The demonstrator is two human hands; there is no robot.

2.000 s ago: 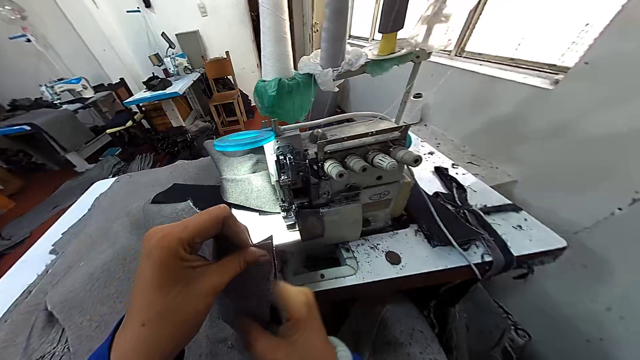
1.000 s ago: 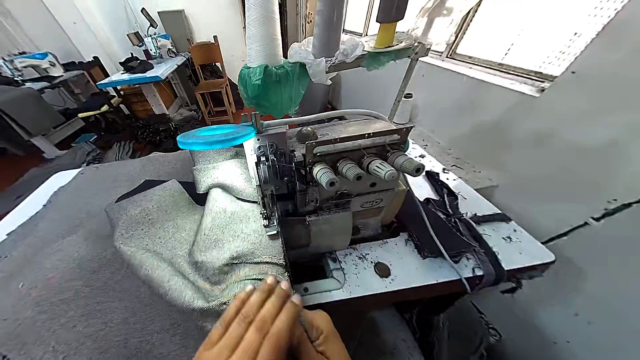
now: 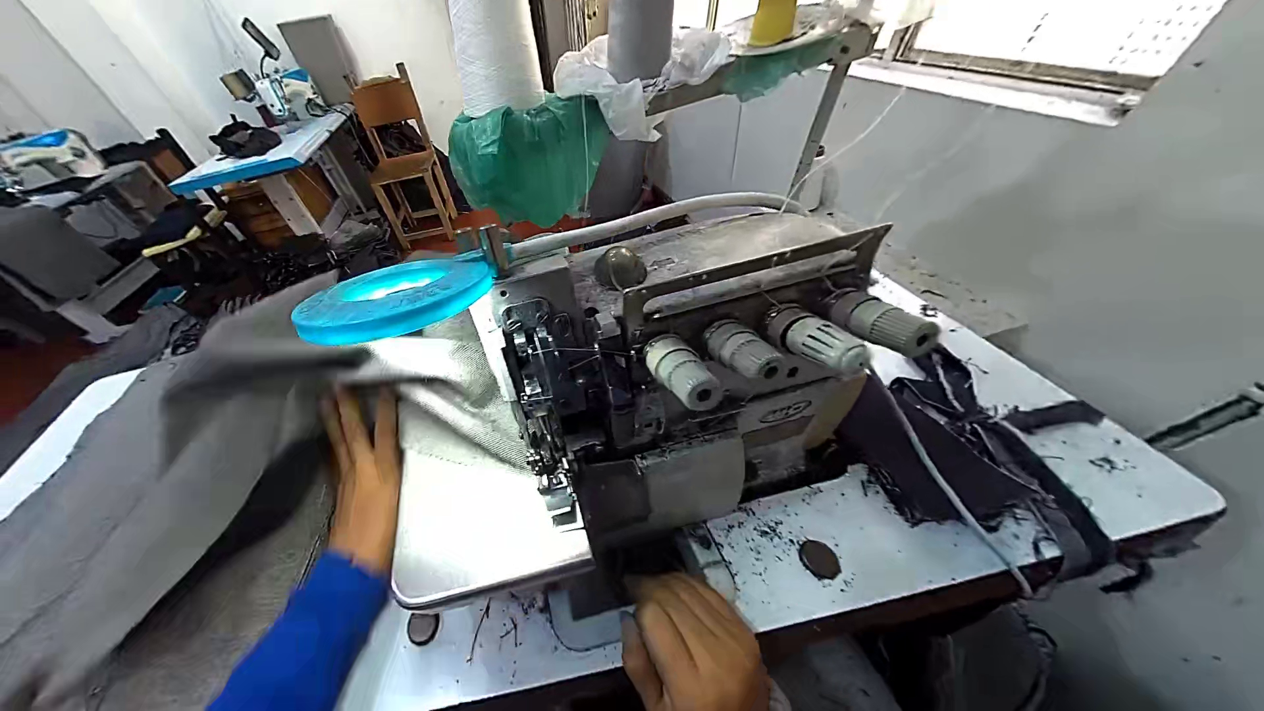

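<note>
An overlock sewing machine (image 3: 691,375) stands on a white table, its metal cloth plate (image 3: 484,533) bare near the presser foot (image 3: 559,499). Grey fabric (image 3: 227,464) lies left of the plate, partly blurred, with a fold running behind the needle area. My left hand (image 3: 365,474), in a blue sleeve, touches this fabric at the plate's left edge with its fingers extended; whether it grips is unclear. My right hand (image 3: 696,642) is at the machine's lower front, fingers curled beside a dark opening; its fingertips are partly hidden.
A blue ring-shaped lamp (image 3: 395,301) juts out left of the machine head. Thread cones (image 3: 497,59) stand behind on a rack. Dark fabric scraps (image 3: 948,444) and a cord lie on the right of the tabletop (image 3: 790,573). A wooden chair (image 3: 400,148) and other sewing tables are farther back.
My hands were together near the front edge one second ago and are now apart, the left one farther forward at the fabric. The fabric has shifted left off the cloth plate.
</note>
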